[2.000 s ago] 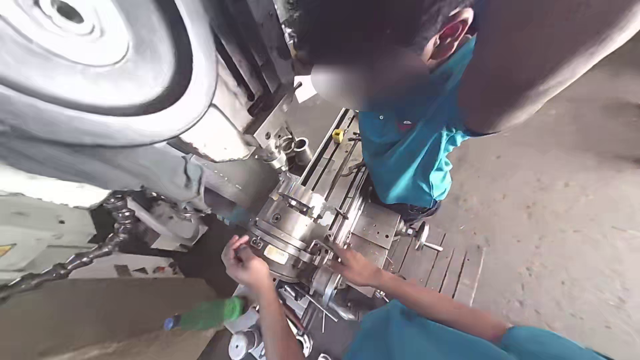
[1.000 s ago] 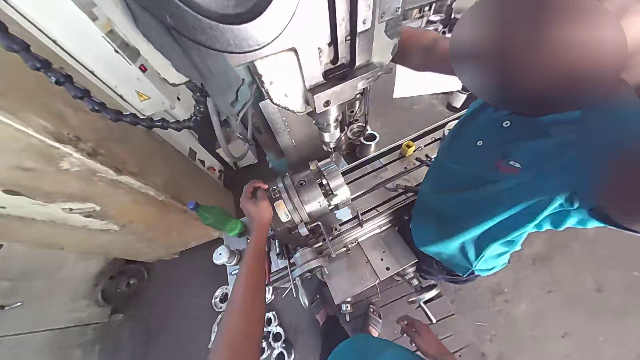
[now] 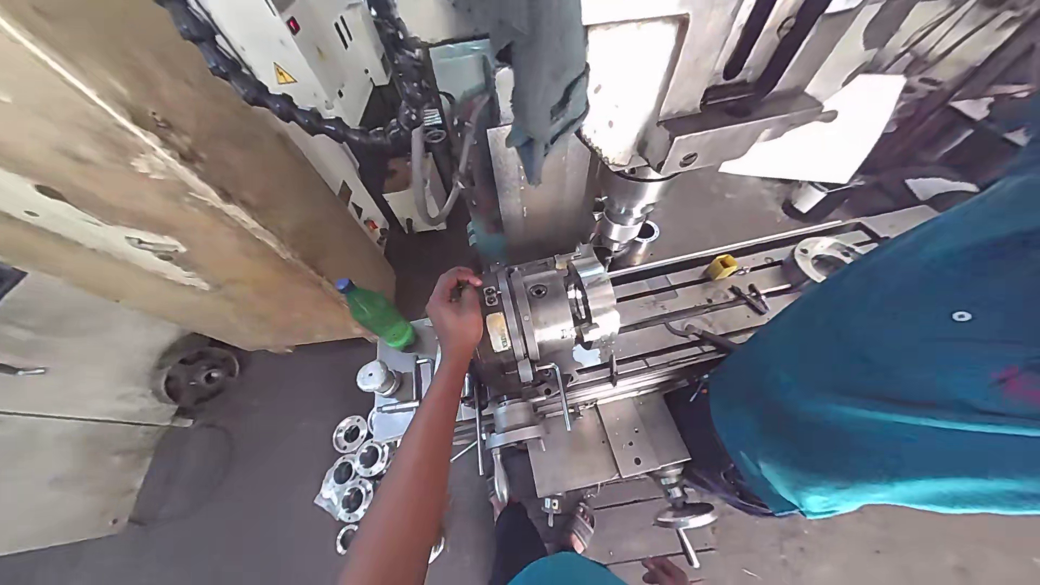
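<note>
My left hand (image 3: 457,313), its fingers curled, is at the back end of a steel indexing head with a chuck (image 3: 548,313) on a milling machine table; whether it grips anything is unclear. A shiny metal ring (image 3: 600,296) sits in the chuck jaws, beneath the machine's spindle (image 3: 630,203). Just below the head hangs a bent metal rod (image 3: 561,394), and a crank handle (image 3: 500,479) points down beside it. My right hand (image 3: 666,571) shows only partly at the bottom edge, near a handwheel (image 3: 685,516); its grip is hidden.
A person in a teal shirt (image 3: 877,349) stands close at the right. The slotted table (image 3: 691,313) bears a yellow block (image 3: 721,266) and a metal flange (image 3: 825,258). At the left are a green bottle (image 3: 380,317), several flange rings (image 3: 355,497) and a tan cabinet (image 3: 203,203).
My right hand has left the indexing head and dropped to the bottom edge. My left hand remains at the head's back end. The view has swung left and closer.
</note>
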